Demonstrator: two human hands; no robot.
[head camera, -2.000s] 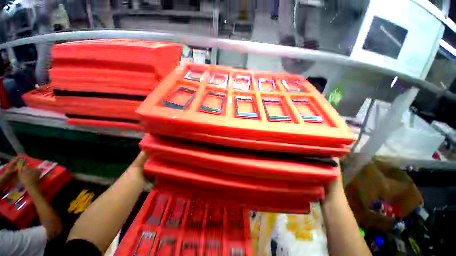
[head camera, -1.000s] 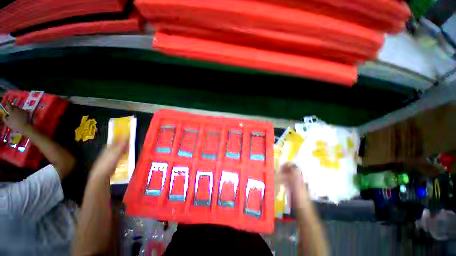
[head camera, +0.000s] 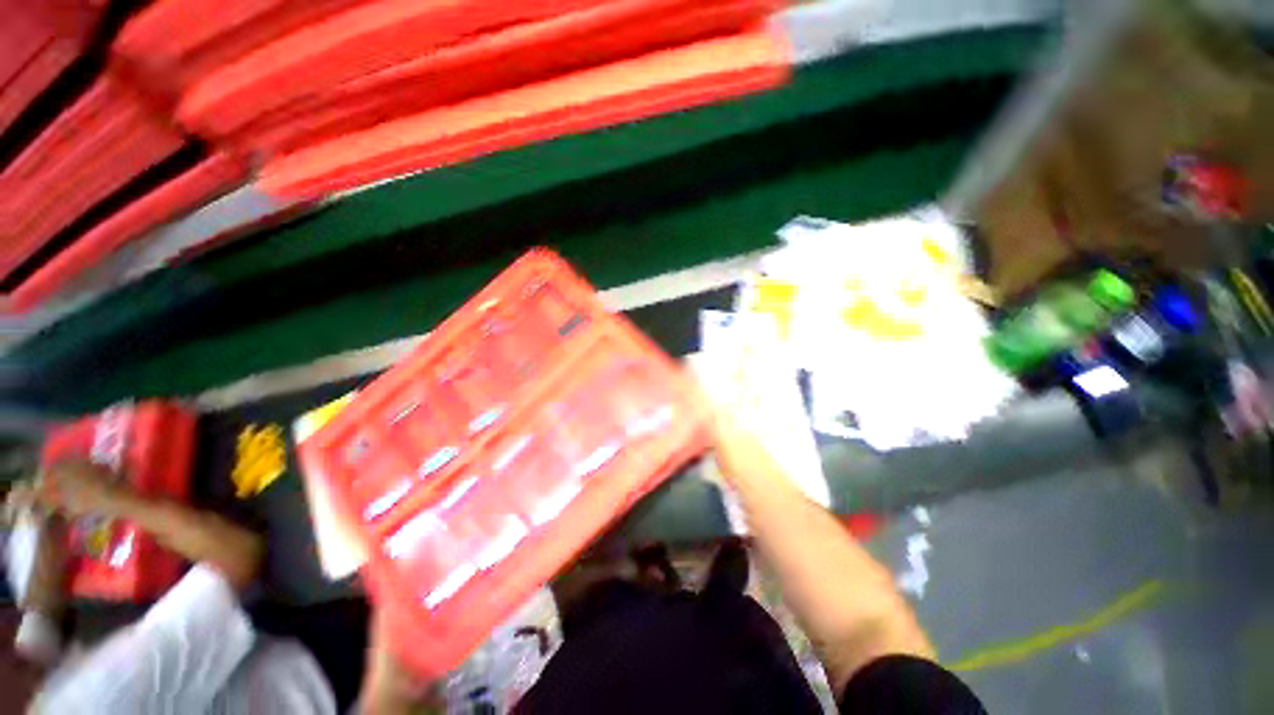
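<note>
A red tray (head camera: 482, 468) with ten pockets in two rows lies tilted and turned in front of me, with phone middle frames in its pockets; they are blurred. My left hand (head camera: 396, 673) is at the tray's lower left corner, mostly cut off by the picture's bottom edge and hidden by the tray. My right hand (head camera: 710, 416) holds the tray's right corner, its fingers blurred. An adhesive sheet (head camera: 333, 524) shows partly from under the tray's left side.
Stacked red trays (head camera: 531, 105) stand on the shelf beyond the green conveyor (head camera: 894, 119). White used liners (head camera: 894, 335) with yellow scraps heap at right, beside a green bottle (head camera: 1055, 324). Yellow pieces (head camera: 260, 460) lie at left, near another person's arm (head camera: 168, 520) and red tray (head camera: 140, 548).
The stack carried earlier stands on the shelf. Both hands have come to the lower tray, which has turned and tilted. The view has swung round.
</note>
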